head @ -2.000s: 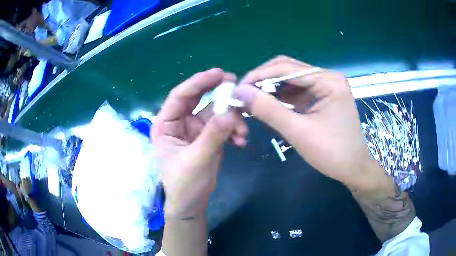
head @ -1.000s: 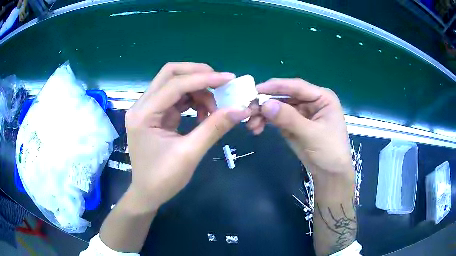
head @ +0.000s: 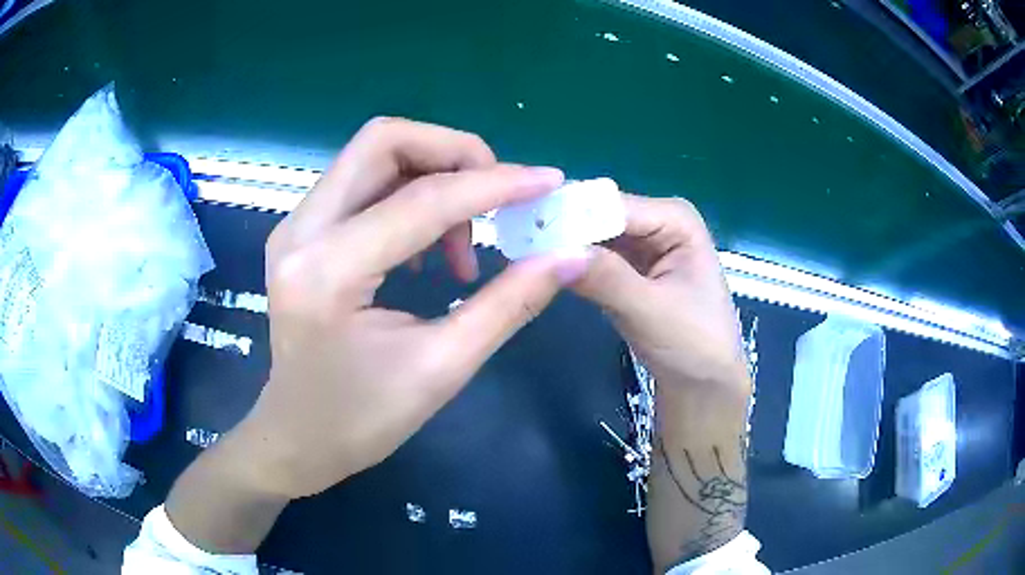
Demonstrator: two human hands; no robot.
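A white translucent plastic housing (head: 562,220) with a small dark hole in its face is held up over the near edge of the green belt. My left hand (head: 382,303) pinches it between thumb and forefinger from the left. My right hand (head: 669,292) holds its right end, with the fingers partly hidden behind it. Whether a lead is in the right fingers cannot be seen. A pile of thin white lead assemblies (head: 638,432) lies on the dark bench, partly hidden by my right forearm.
A bulky clear bag (head: 96,303) sits over a blue bin (head: 171,178) at left. Small strips (head: 216,337) and tiny shiny parts (head: 462,518) lie on the bench. A clear box (head: 834,395) and a smaller box (head: 927,440) stand at right. A metal rail (head: 832,294) edges the green belt (head: 337,67).
The view has swung round and shifted right. The housing has turned so its holed face shows, and both hands now meet on it. The lead seen in my right fingers is no longer visible.
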